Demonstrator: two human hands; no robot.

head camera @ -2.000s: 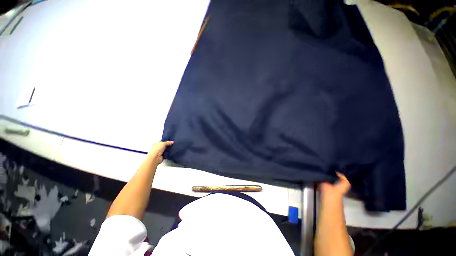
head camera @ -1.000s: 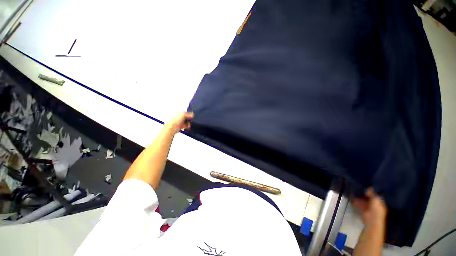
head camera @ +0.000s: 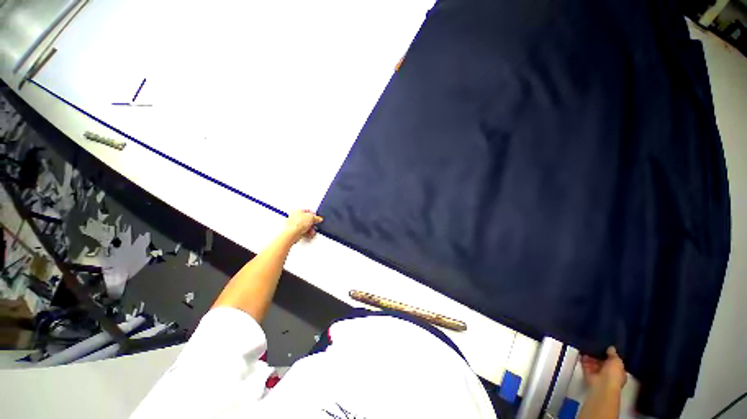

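Dark navy fabric (head camera: 508,172) lies on the white cutting table, with soft folds toward its right side. My left hand (head camera: 304,223) pinches its near left corner, beside the dark line on the white paper (head camera: 246,106). My right hand (head camera: 604,370) holds its near edge just right of the guide rail (head camera: 549,378); the lower forearm is cut off by the frame's bottom. The rail runs under the cloth edge, with a blue block (head camera: 509,385) on its left and another (head camera: 568,408) on its right.
A yellowish-tan bar (head camera: 407,310) lies on the near table margin between my arms. A grey-green piece (head camera: 105,141) lies at the left edge. An orange-brown strip (head camera: 400,63) shows at the cloth's far left edge. Paper scraps (head camera: 123,254) litter the floor. A black cable (head camera: 729,406) is at lower right.
The fabric's left and near edges are straighter and its surface is smoother at the left. The near edge lies closer to the paper's dark line. Both hands still hold the cloth.
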